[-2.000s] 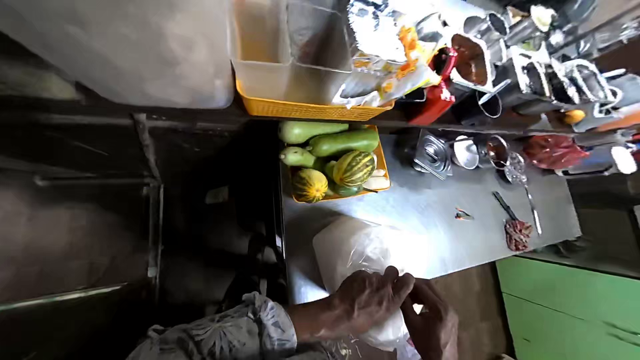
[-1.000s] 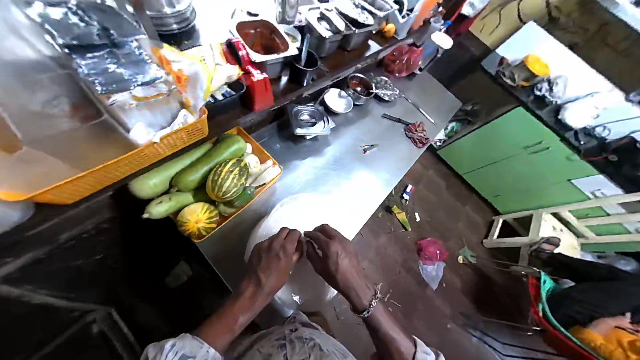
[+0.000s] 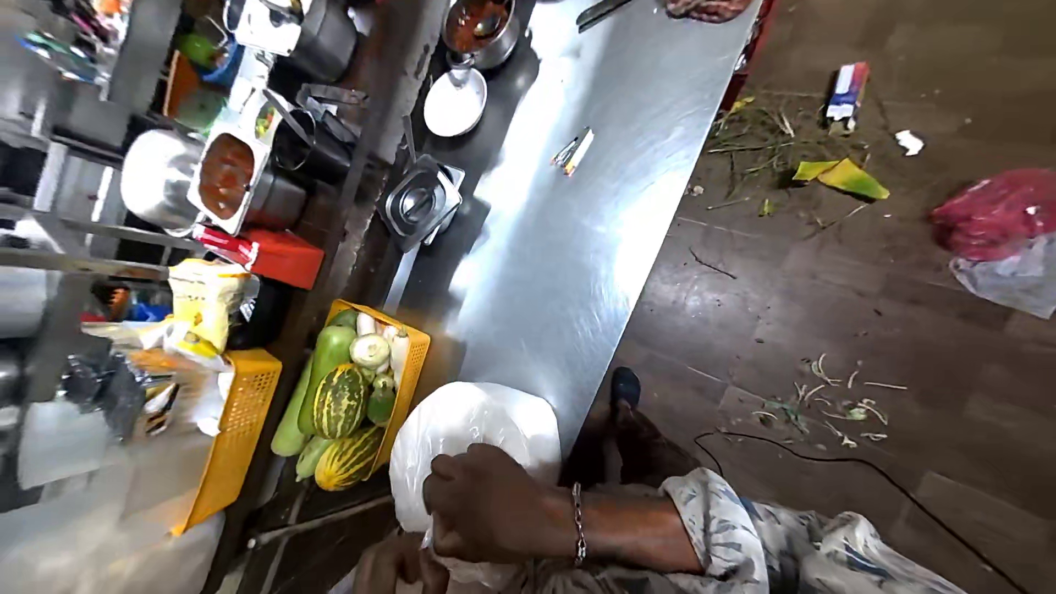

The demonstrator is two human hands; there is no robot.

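A bulky white plastic bag (image 3: 474, 417) rests at the near end of the steel table (image 3: 549, 289); its contents cannot be made out. My right hand (image 3: 487, 499), with a chain bracelet on the wrist, is closed over the near side of the bag and grips its gathered plastic. Just below it, my left hand (image 3: 400, 565) is at the bottom edge of the view, partly cut off, its fingers close to the same plastic; its hold is unclear. Beside the bag a yellow basket (image 3: 412, 355) holds green gourds and striped yellow-green melons (image 3: 340, 402).
Steel lidded containers (image 3: 417, 202), a white bowl (image 3: 454, 103) and a pot of red sauce (image 3: 481, 33) line the table's left side. A small packet (image 3: 580, 152) lies mid-table. Shelving with an orange basket (image 3: 239, 437) stands left. Plant scraps and a red bag (image 3: 994, 214) lie on the floor.
The view has turned strongly. Both hands stay at the white bag; one second ago they were side by side over its top, and now my right hand lies across it with my left lower down.
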